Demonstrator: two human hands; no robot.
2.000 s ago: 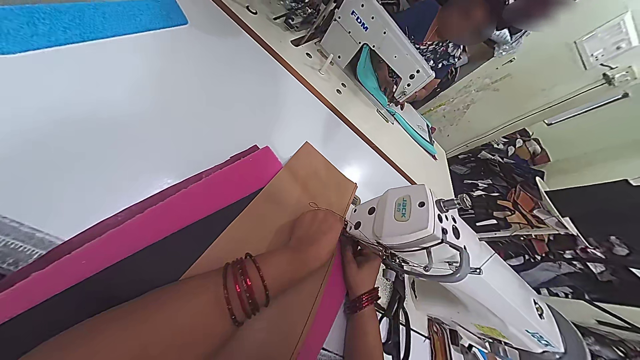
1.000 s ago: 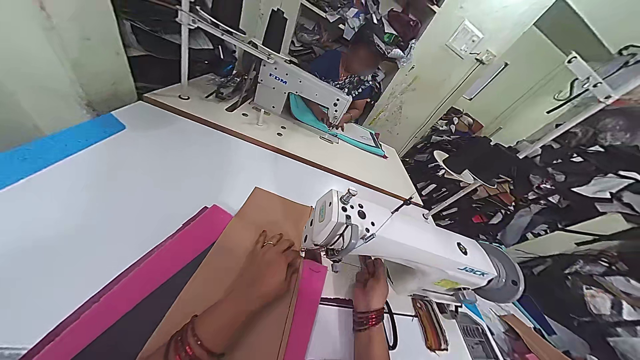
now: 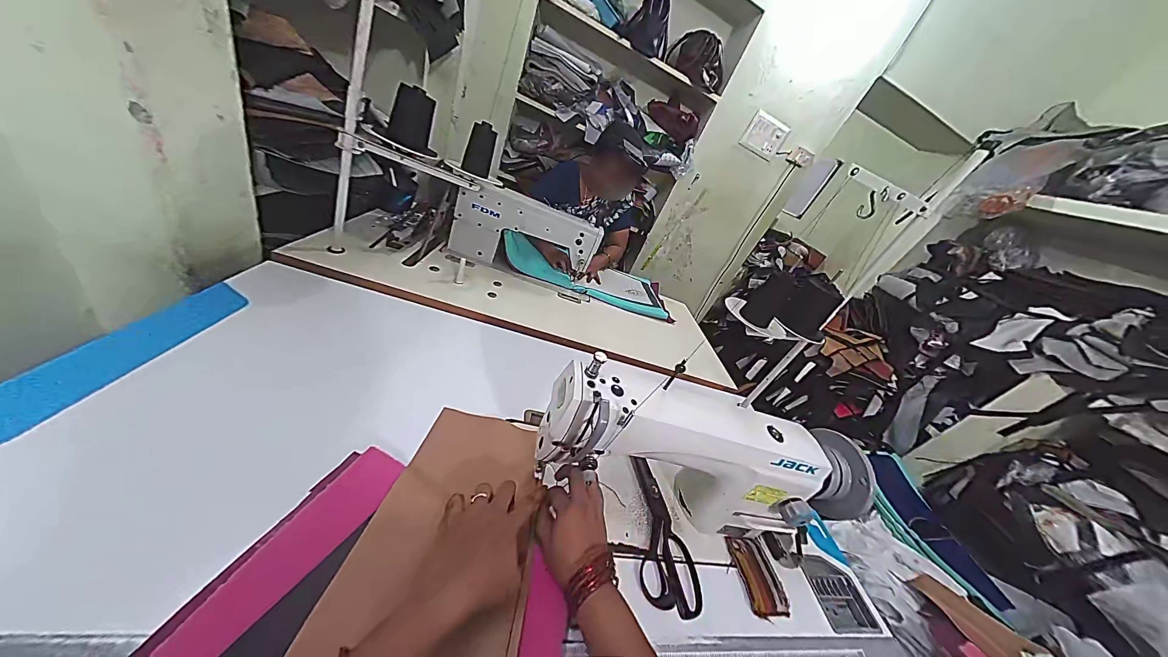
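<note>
A white Jack sewing machine [image 3: 721, 447] stands at the centre right, its needle area at the edge of a tan sheet of material [image 3: 411, 520]. My left hand [image 3: 484, 538], with a ring on one finger, lies on the tan sheet, fingers loosely bent. My right hand [image 3: 573, 520], bangles at its wrist, is beside the needle area at the sheet's edge; its fingertips are partly hidden. A pink piece [image 3: 546, 602] shows between my hands, under the tan. More pink material [image 3: 301, 557] and a dark layer [image 3: 306, 589] extend to the left.
Black-handled scissors [image 3: 671, 566] and a bundle of coloured strips [image 3: 757, 579] lie right of my right hand. A blue strip [image 3: 119, 356] edges the white table [image 3: 319, 365]. Across it, a person [image 3: 584, 196] works teal material [image 3: 538, 265] at an FDM sewing machine [image 3: 520, 224]. Scraps crowd the right.
The view has swung and pulled back widely. My left hand, close by the needle area two seconds ago, now rests flatter on the tan sheet. My right hand remains near the machine head.
</note>
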